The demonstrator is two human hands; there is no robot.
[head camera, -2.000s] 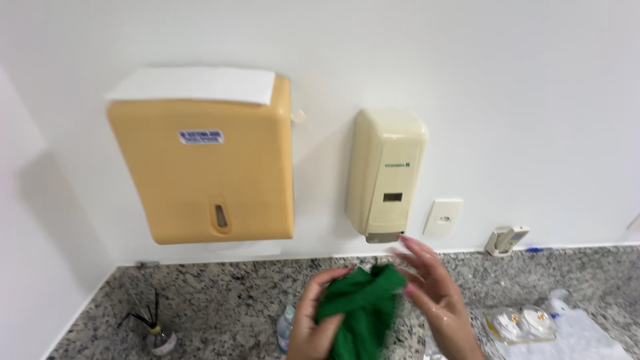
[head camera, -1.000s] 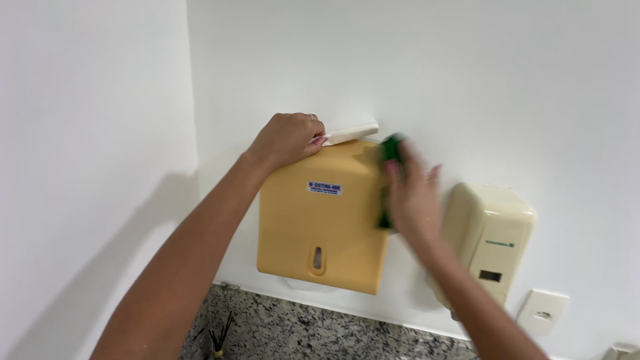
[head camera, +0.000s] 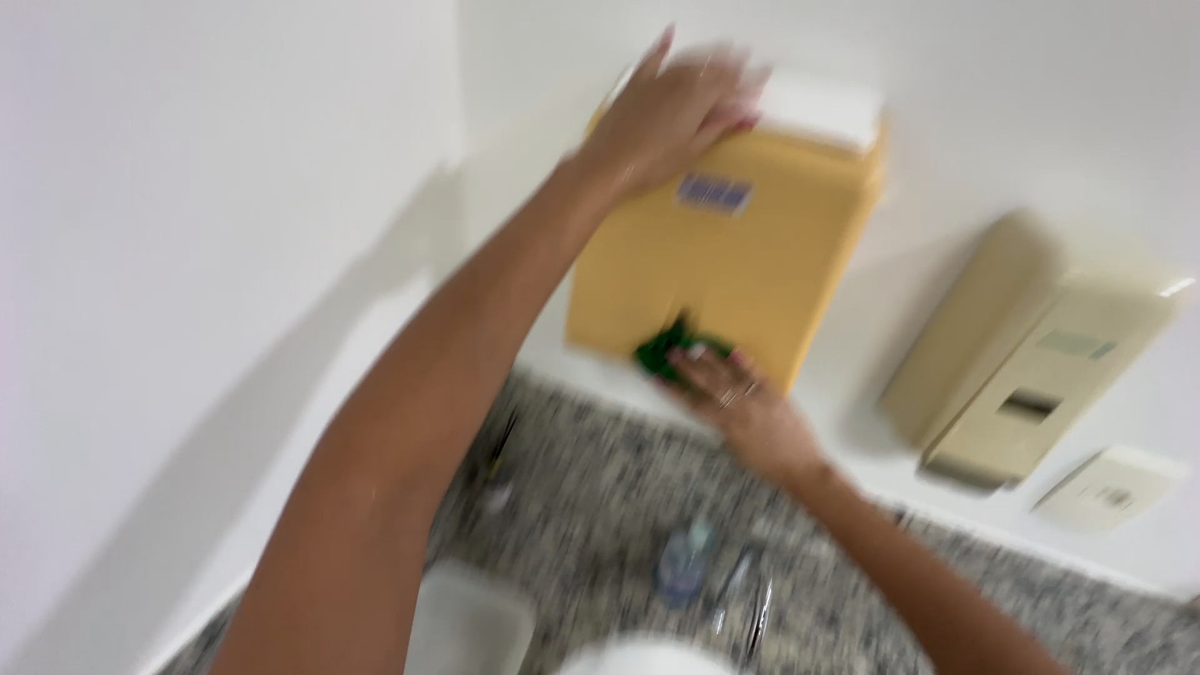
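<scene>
A yellow paper towel dispenser (head camera: 750,253) hangs on the white wall, with white paper towels (head camera: 820,108) lying on its top. My left hand (head camera: 680,108) is at the dispenser's upper left, fingers apart near the towels; blur hides whether it touches them. Low on the dispenser's front, my right hand (head camera: 736,398) presses a green cloth (head camera: 661,352) against the lower edge, over the area of the small window. A label with writing (head camera: 714,192) shows on the front between the hands.
A cream soap dispenser (head camera: 1022,366) and a white wall plate (head camera: 1111,489) are to the right. Below, the granite counter (head camera: 581,487) holds a pump bottle (head camera: 682,567), a chrome faucet (head camera: 750,600), a reed diffuser (head camera: 497,483) and a white container (head camera: 469,619). A side wall stands at left.
My right hand has moved the green cloth from the dispenser's right side down to its lower front. My left hand, closed at the paper towels a second ago, now has its fingers spread.
</scene>
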